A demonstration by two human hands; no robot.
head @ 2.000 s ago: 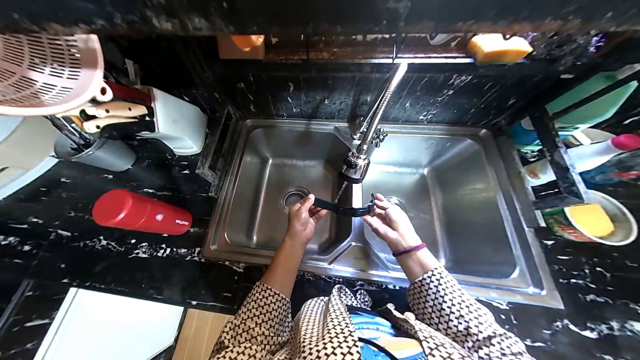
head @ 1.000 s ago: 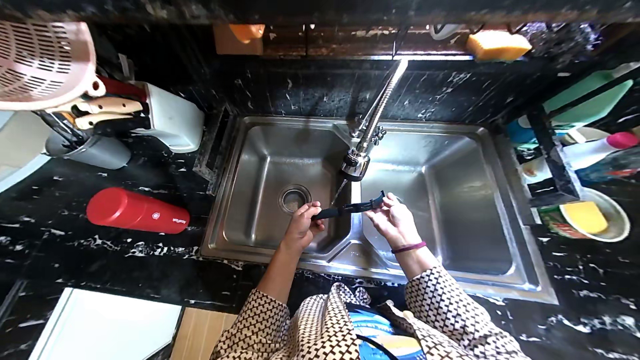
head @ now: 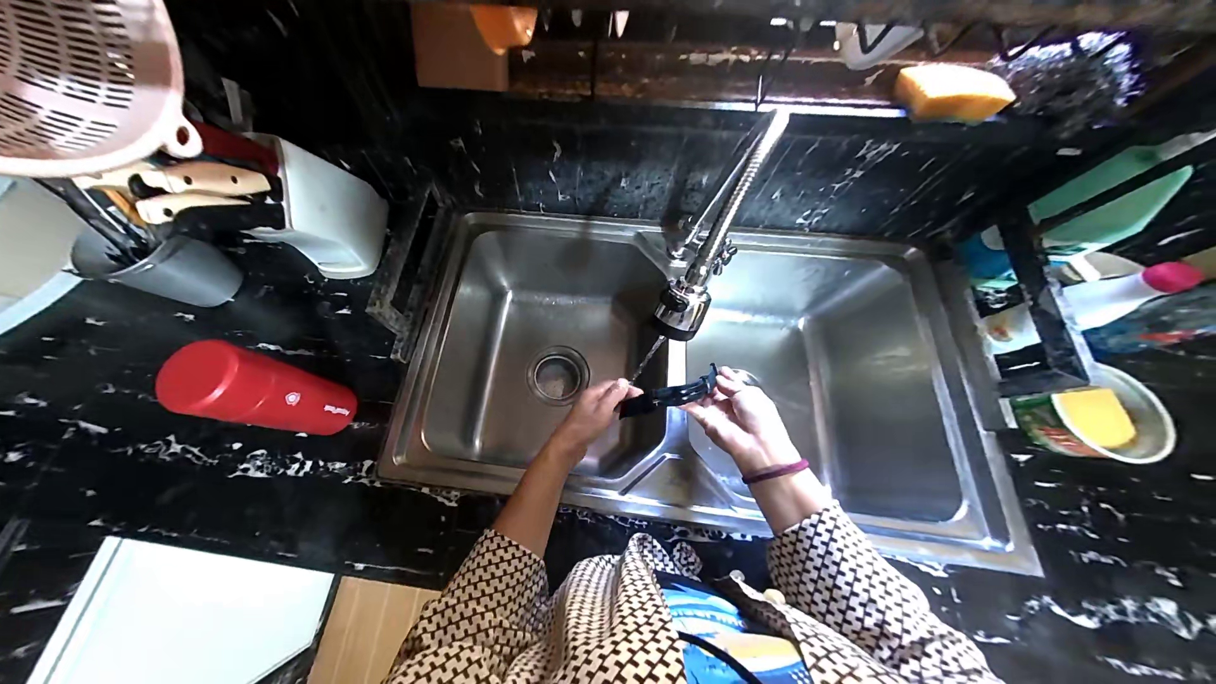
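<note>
A slim black object, perhaps a kitchen tool or a strap, (head: pixel 670 395) is held level between my hands over the sink's divider. My left hand (head: pixel 600 410) grips its left end above the left basin (head: pixel 508 408). The fingers of my right hand (head: pixel 744 415) close on its other end, at the near left edge of the right basin (head: pixel 874 427). Just above it hangs the head of the metal faucet (head: pixel 682 312), and a thin stream of water (head: pixel 649 359) falls toward the black object near my left fingers. A drain (head: pixel 559 375) shows in the left basin.
Left of the sink lie a red flask (head: pixel 256 388), a grey utensil cup (head: pixel 176 271) and a white knife holder (head: pixel 337 209). A bowl with a yellow sponge (head: pixel 1102 418) and a black rack (head: pixel 1035 285) stand at the right. Another sponge (head: pixel 953 93) rests on the back ledge.
Both hands keep hold of the black object near the faucet, with only small shifts in how it is held.
</note>
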